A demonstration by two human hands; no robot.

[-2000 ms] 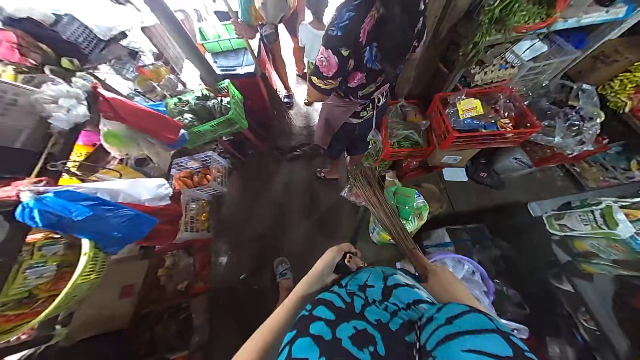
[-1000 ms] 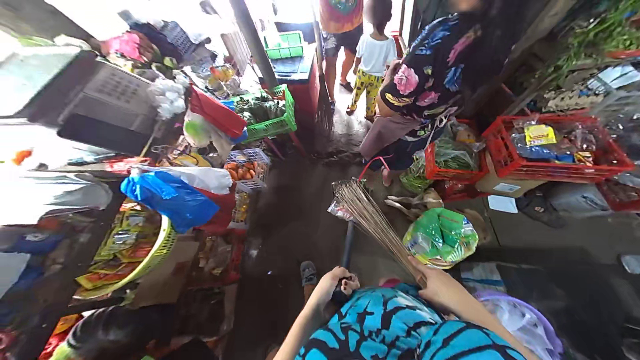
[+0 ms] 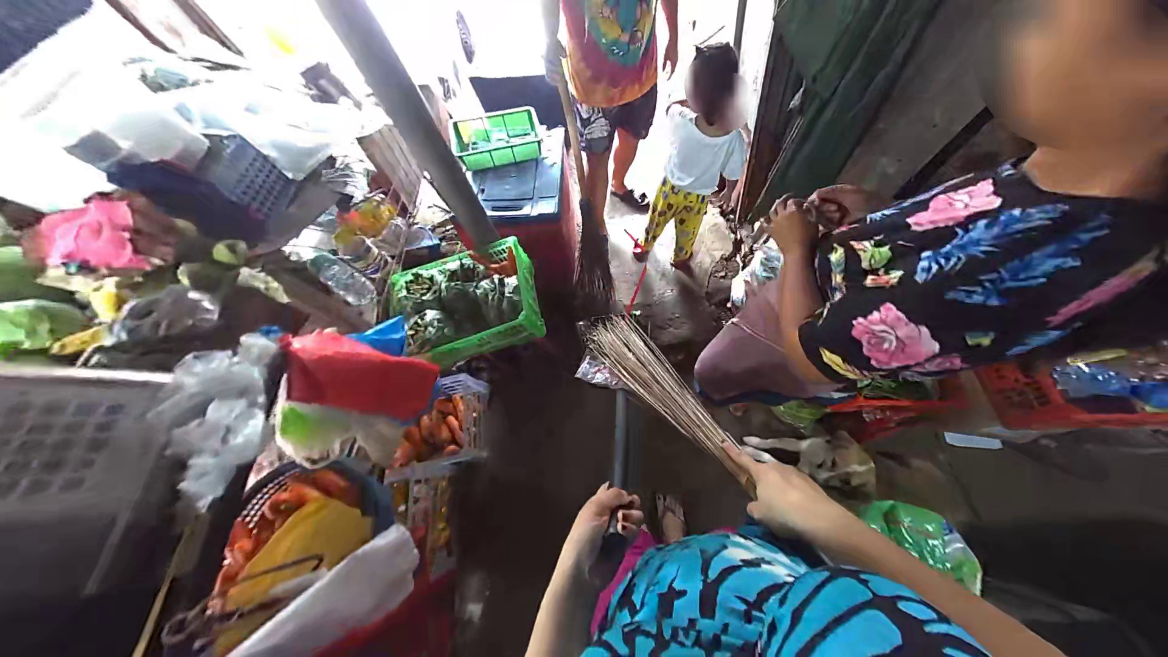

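My left hand (image 3: 610,513) is closed around the end of a dark long handle (image 3: 621,438) that runs forward, low over the floor. Bundled thin sticks of a stick broom (image 3: 659,381) are gripped at their near end by my right hand (image 3: 776,493). The broom's spread tips lie over the far part of the handle, beside a crumpled plastic wrapper (image 3: 598,371). What the handle's far end is attached to is hidden behind the broom tips.
Green crate (image 3: 529,310) of leafy bundles and a basket of orange vegetables (image 3: 442,429) line the left. At right stands a person in a floral shirt (image 3: 967,274). Ahead are a child (image 3: 698,155) and another person with a broom (image 3: 591,265). A green plastic bag (image 3: 922,538) lies near my right arm.
The view has moved forward along the aisle. The person in the floral shirt, earlier ahead of me, is now at my right. Both hands keep their holds.
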